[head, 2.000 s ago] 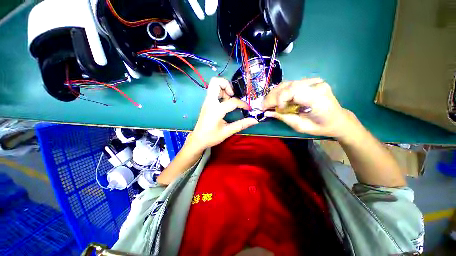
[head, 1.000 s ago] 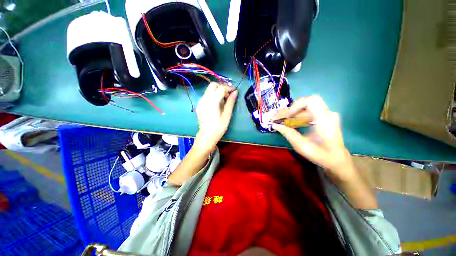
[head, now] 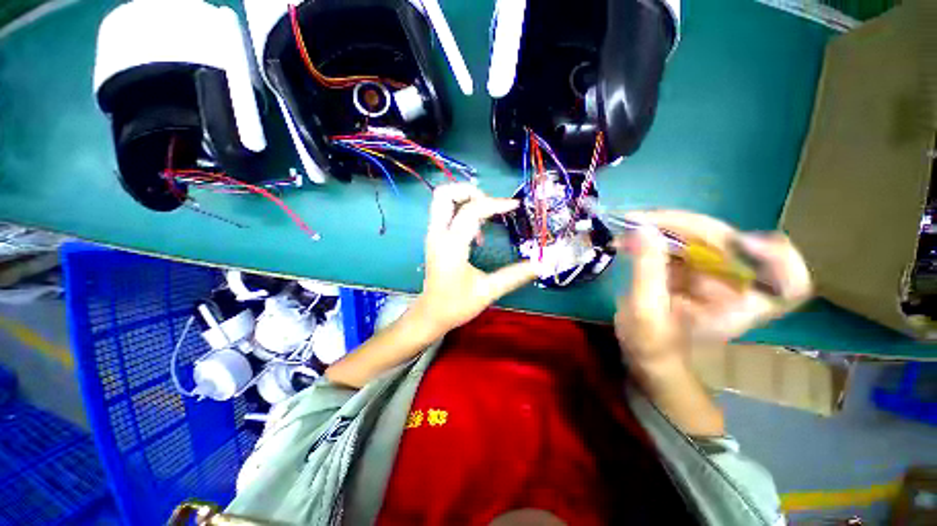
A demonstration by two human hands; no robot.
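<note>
A black lens module shell with a circuit board inside lies near the bench's front edge. Red, blue and other thin wires run from it up to a white and black camera housing. My left hand holds the shell's left side between thumb and fingers. My right hand, blurred, is right of the shell and holds a tool with a yellow-orange handle. The tool's thin metal tip points left at the board; whether it touches is unclear.
Two more housings with loose wires, one at the far left and one in the middle, lie on the green bench. A cardboard box stands at right. A blue crate with white camera parts is below left.
My left hand has moved from beside the shell onto its left side. My right hand has moved right and turned, with the tool now showing at full length. The camera view has shifted slightly.
</note>
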